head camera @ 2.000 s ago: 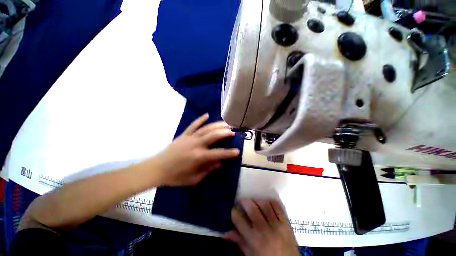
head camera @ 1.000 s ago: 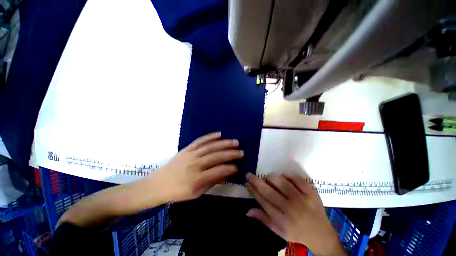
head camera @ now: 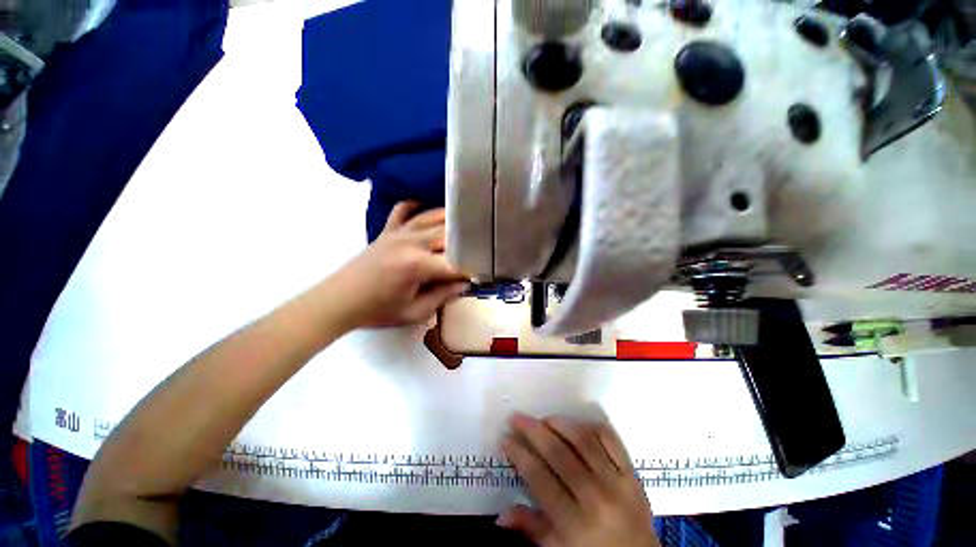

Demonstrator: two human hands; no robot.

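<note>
A navy cloth panel [head camera: 375,91] lies behind and left of the white sewing machine head [head camera: 631,203], its near end bunched close to the needle area. My left hand [head camera: 401,272] rests on the near end of this cloth, fingers partly hidden behind the machine head; whether it grips the cloth is unclear. My right hand [head camera: 578,481] lies on the white table by the printed scale, fingers slightly spread, with no cloth under it. The presser foot and needle are mostly hidden by the head.
A long navy cloth [head camera: 102,128] lies along the far left. A black phone [head camera: 790,395] and green-handled snips [head camera: 872,333] lie on the right. Red tape [head camera: 655,349] marks the machine bed. The white table [head camera: 214,353] has a curved front edge, with blue crates [head camera: 910,502] below.
The navy cloth has moved away from the front edge toward the back. My left hand has followed it to the machine head. The view has shifted, showing more of the head.
</note>
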